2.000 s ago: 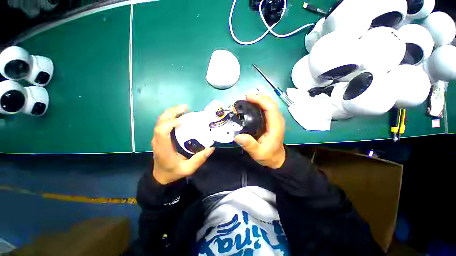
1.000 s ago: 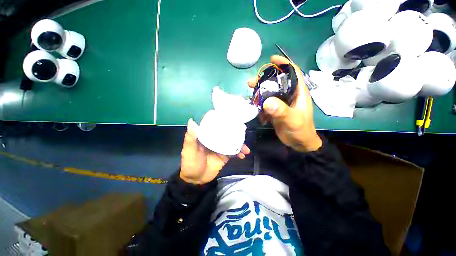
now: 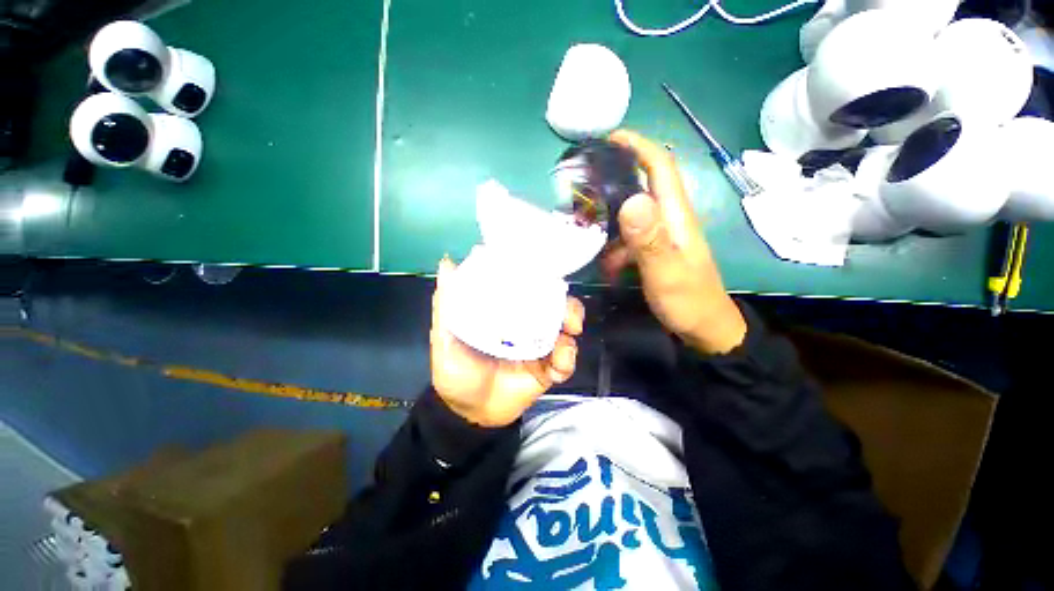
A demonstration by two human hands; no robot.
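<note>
My left hand (image 3: 491,369) holds the white camera base (image 3: 506,303) from below, with its white bracket-like part pointing up. My right hand (image 3: 670,242) holds the glossy black ball core (image 3: 599,182) just above and right of it. Thin coloured wires show at the near side of the black core, close to the white part. Whether the two parts touch is hard to tell. A white rounded cap (image 3: 588,91) stands on the green bench (image 3: 485,69) just beyond the black core.
Part-built white cameras (image 3: 942,167) are piled at the right. A screwdriver (image 3: 713,141) lies beside a crumpled white sheet (image 3: 803,217). A yellow-black knife (image 3: 1008,263) lies at the bench's right edge. Several cameras (image 3: 121,129) stand far left. Cardboard boxes (image 3: 231,502) are below.
The black core has turned from its open wired back to its glossy side, still in my right hand. The white base went from sideways to upright in my left hand. The view has shifted.
</note>
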